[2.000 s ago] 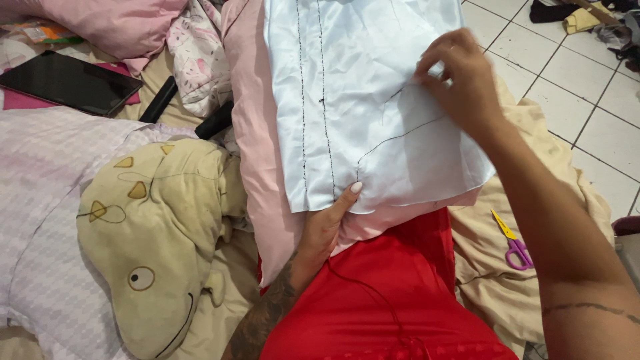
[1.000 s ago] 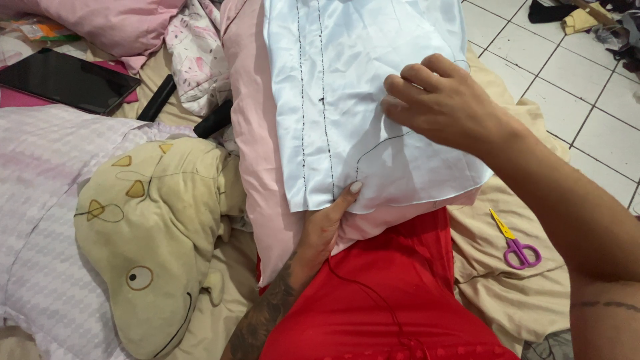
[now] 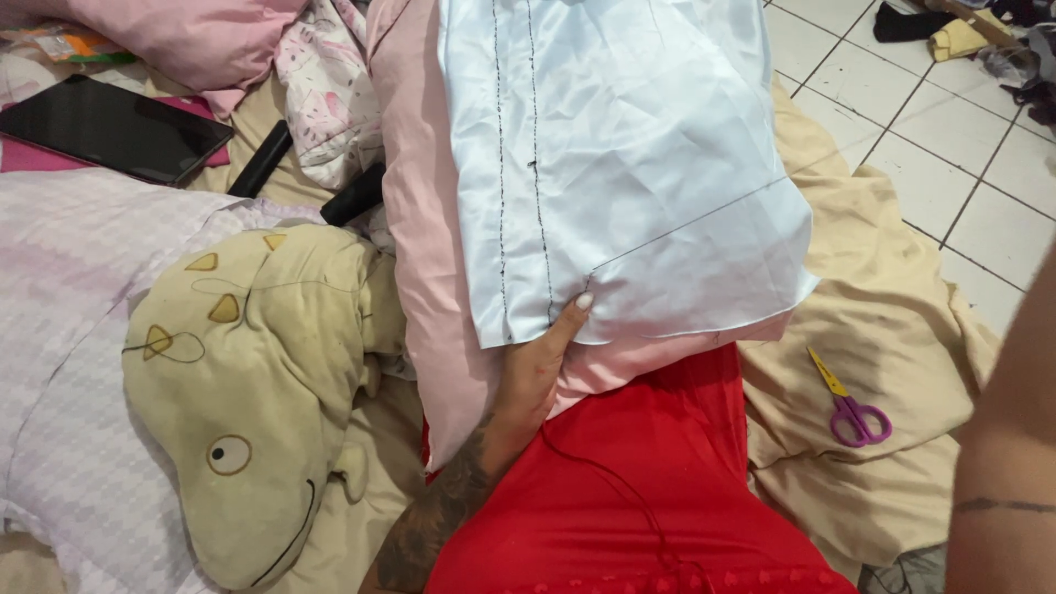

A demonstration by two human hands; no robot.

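Note:
Light blue satin fabric [image 3: 660, 165] lies over a pink pillow [image 3: 429, 272] on my lap, with two long rows of dark stitches running down its left part. My left hand [image 3: 540, 359] grips the fabric's near edge, thumb on top beside a short third row of stitches and the fingers hidden beneath. From that row a dark thread [image 3: 701, 216] stretches taut up to the right, across the fabric and past its edge. My right hand is out of view; only that arm shows at the right edge.
Purple-handled scissors [image 3: 858, 421] with yellow blades lie on beige cloth [image 3: 899, 330] to the right. A plush animal [image 3: 256, 412] with loose thread on it, a black tablet [image 3: 115, 128] and dark cylindrical objects [image 3: 262, 158] are at the left. White floor tiles [image 3: 924, 115] show beyond.
My right hand has moved off the fabric to the right and out of view. The thread, curved on the fabric before, is now drawn straight. My left hand has stayed in place.

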